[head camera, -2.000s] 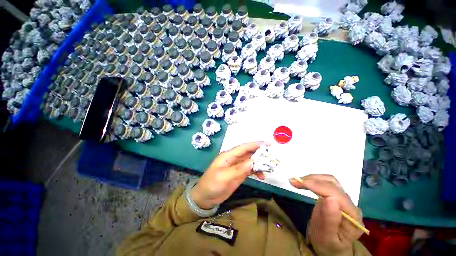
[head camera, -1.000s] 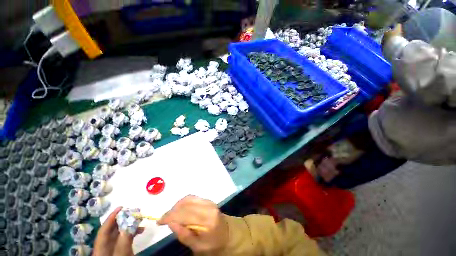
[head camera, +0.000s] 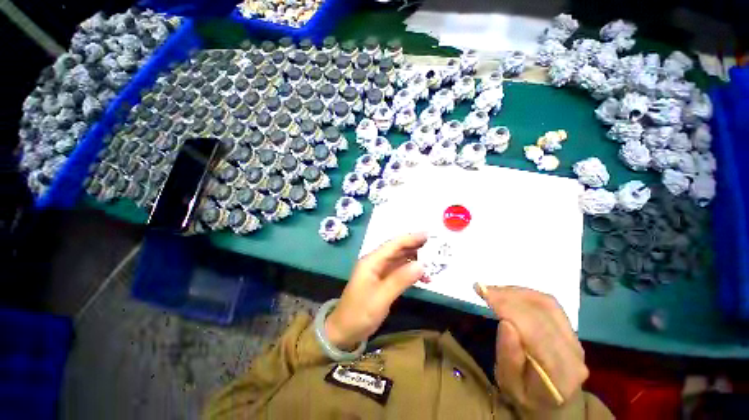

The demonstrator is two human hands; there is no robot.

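Observation:
My left hand (head camera: 382, 283) is bare and holds a pale grey-white figurine body (head camera: 434, 256) between thumb and fingers, above the near part of the white sheet (head camera: 517, 221). My right hand (head camera: 538, 340) holds a thin yellow-tan stick (head camera: 543, 379); its tip shows at the fingertips, apart from the body. A small red dish (head camera: 457, 217) with shiny contents lies on the sheet, just beyond my left fingertips. A little cluster of cream-yellow and white pieces (head camera: 545, 151) lies beyond the sheet. Part-assembled bodies (head camera: 410, 153) stand left of and beyond the sheet.
Rows of grey-capped bodies (head camera: 263, 152) fill the left, with a black phone (head camera: 184, 185) on them. A blue bin (head camera: 123, 111) of pale bodies stands far left. At right are a white body heap (head camera: 649, 115) and dark grey caps (head camera: 649, 246). Another blue bin (head camera: 731, 197) is at the right edge.
The view has swung back left from the bins and the person at right. The stick, near the body one second ago, is now away from it. The body remains in my left hand.

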